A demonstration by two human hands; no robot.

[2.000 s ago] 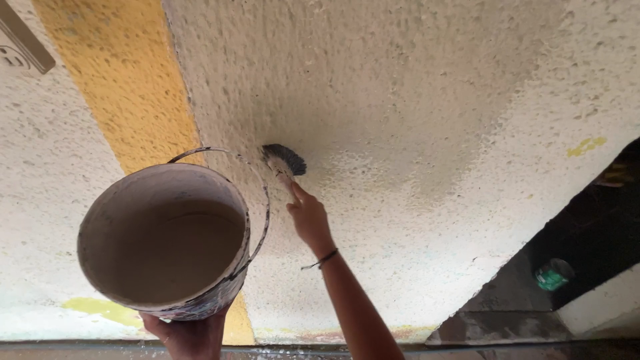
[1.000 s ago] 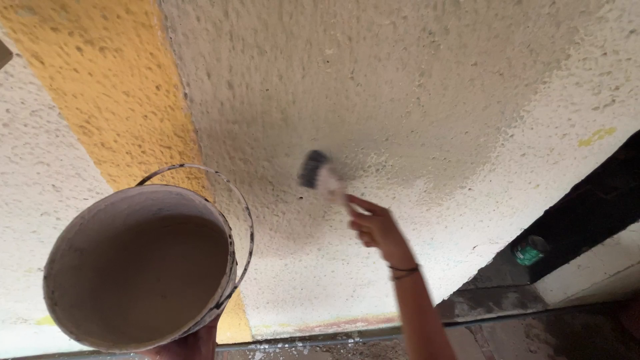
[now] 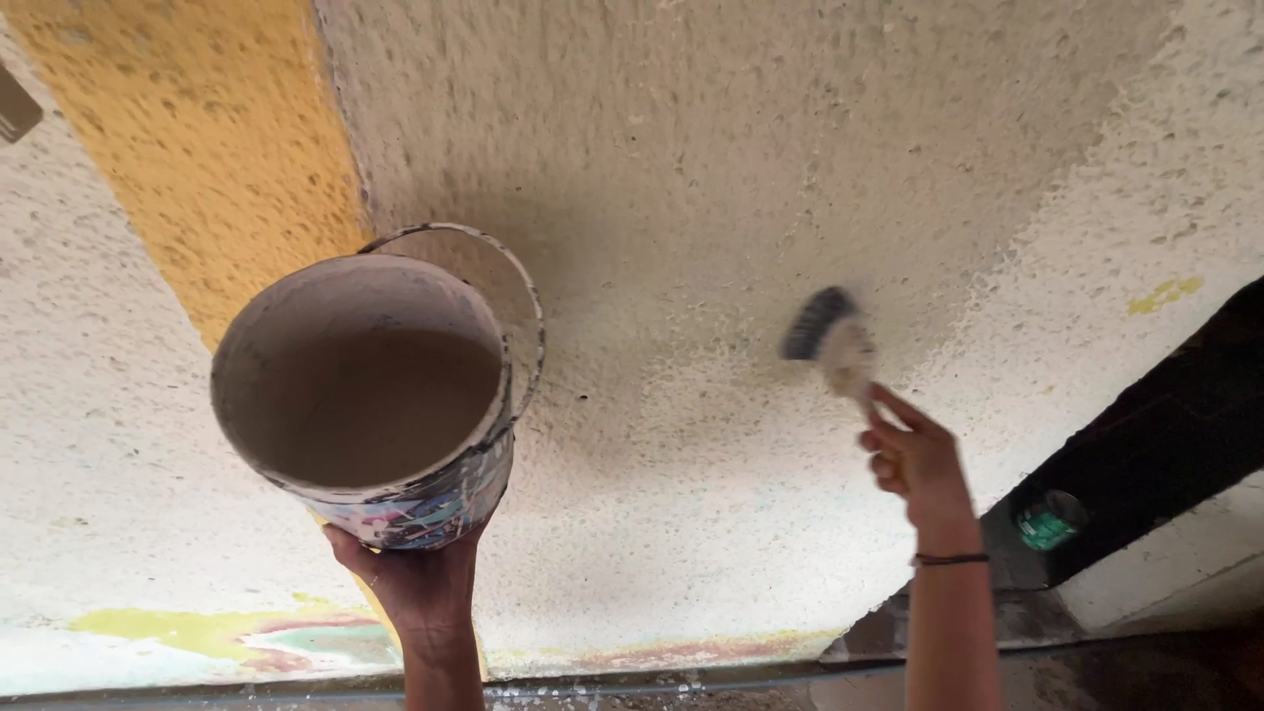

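Note:
My left hand [image 3: 420, 583] holds a paint-spattered bucket [image 3: 434, 509] from underneath, its open mouth tilted toward me and its wire handle raised to the right. Beige-grey paint [image 3: 380, 405] lies inside. In my right hand [image 3: 913, 459], which wears a thin dark band at the wrist, is the pale handle of a paintbrush [image 3: 834, 341]. The dark bristles are blurred and close to the textured wall [image 3: 691, 197]; whether they touch it I cannot tell. A darker beige coat covers the upper middle of the wall, with paler surface below and to the right.
A yellow-orange painted band [image 3: 227, 168] runs down the wall behind the bucket. At the lower right, a green container [image 3: 1052, 521] stands in a dark opening beside a pale ledge [image 3: 1175, 563]. A pipe or cable [image 3: 731, 686] follows the wall's foot. A brown object [image 3: 15, 107] shows at the left edge.
My right hand has carried the brush rightward across the wall, away from the yellow-orange band. My left hand still supports the bucket, and more of that hand shows beneath it.

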